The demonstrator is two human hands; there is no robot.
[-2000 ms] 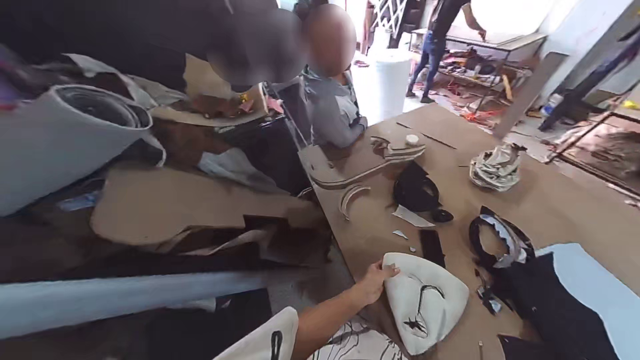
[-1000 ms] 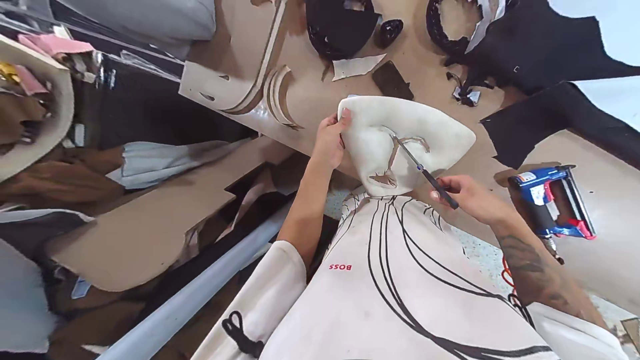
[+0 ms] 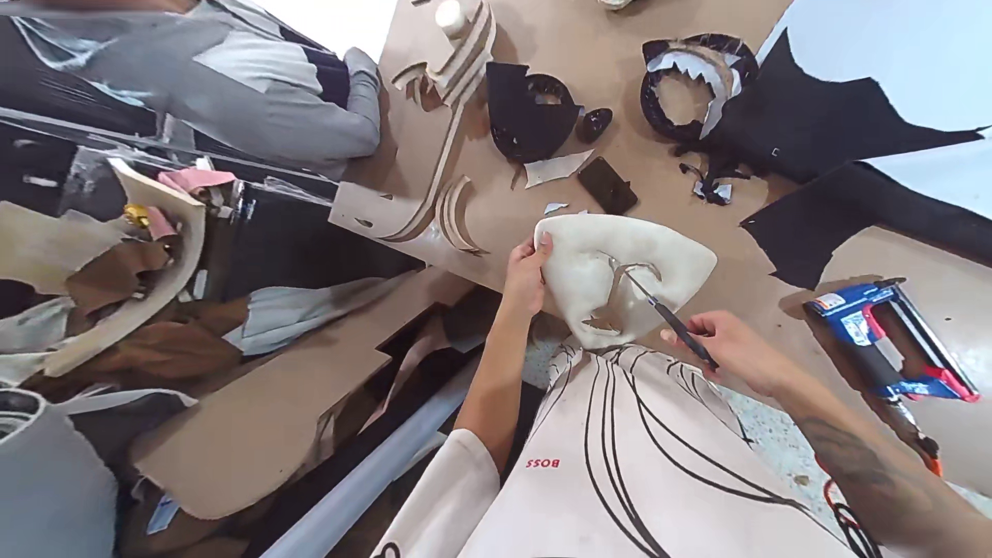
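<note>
My left hand [image 3: 530, 275] grips the left edge of a cream padded panel [image 3: 573, 267] with curved openings in it, held at the table's near edge against my shirt. In my right hand [image 3: 709, 341] is the black handle of a slim metal-shafted hand tool [image 3: 676, 329], seemingly a screwdriver. Its shaft points up and left, with the tip at the curved slot near the panel's middle. A smaller ragged hole [image 3: 601, 322] lies lower in the panel.
A blue pneumatic staple gun [image 3: 891, 341] lies at the right on the table [image 3: 783, 310]. Beyond the panel are black fabric pieces [image 3: 837, 116], a black ring-shaped part [image 3: 655, 101] and curved board strips [image 3: 457, 217]. A person's grey sleeve [image 3: 263, 116] rests by the table's corner at upper left.
Two seconds ago only my left hand showed, holding the panel; one second ago my right hand was in view with the tool at the slot. The view has tipped down since the first frame.
</note>
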